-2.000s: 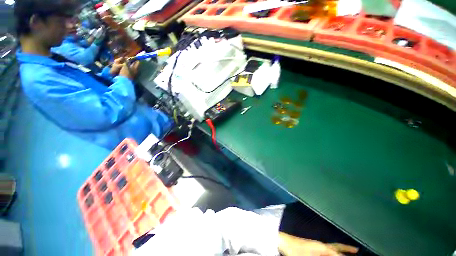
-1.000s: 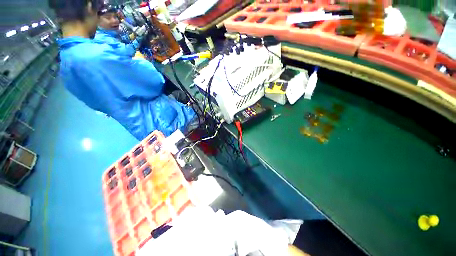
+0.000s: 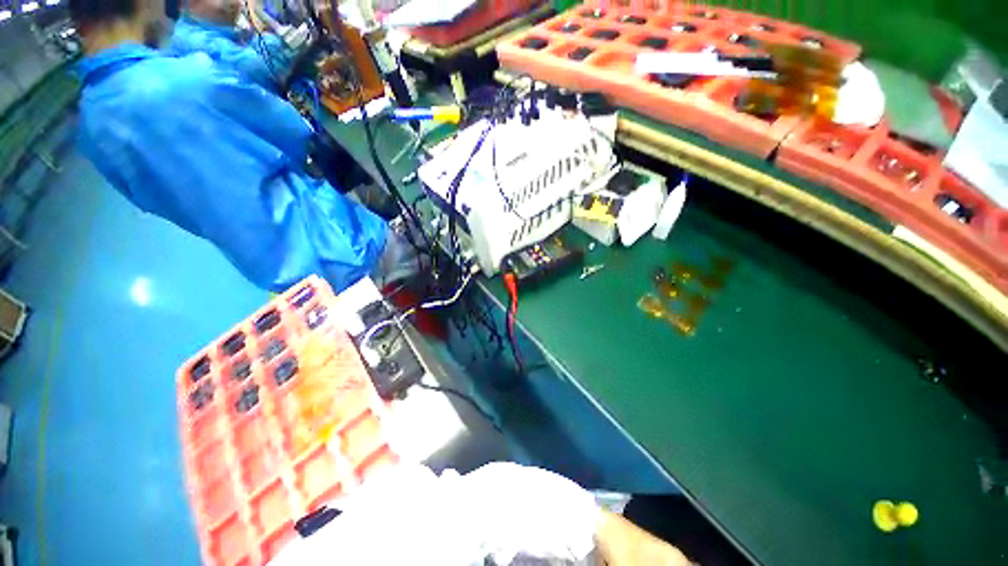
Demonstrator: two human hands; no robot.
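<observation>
My left hand (image 3: 636,542) shows at the bottom edge, beyond a bright white sleeve. Its fingers are cut off or blurred, so I cannot tell whether it holds anything. My right hand is out of the picture. Two small bright yellow pieces (image 3: 895,515) lie side by side on the green mat (image 3: 774,409) at the lower right. Amber translucent pieces (image 3: 683,296) lie flat in rows farther back on the mat. A salmon-red foam tray (image 3: 265,440) is at the lower left, with dark parts in several pockets; the white sleeve overlaps its near end.
A white vented box (image 3: 531,182) with cables stands at the bench's far end, beside a dark box (image 3: 544,261) with a red lead. Foam trays (image 3: 763,138) stand on the shelf above the mat. A person in a blue smock (image 3: 210,166) is at the upper left.
The view has shifted, showing the bench from a changed angle. My left hand's extended fingers, visible two seconds ago, no longer show. The person in blue has turned and leaned away.
</observation>
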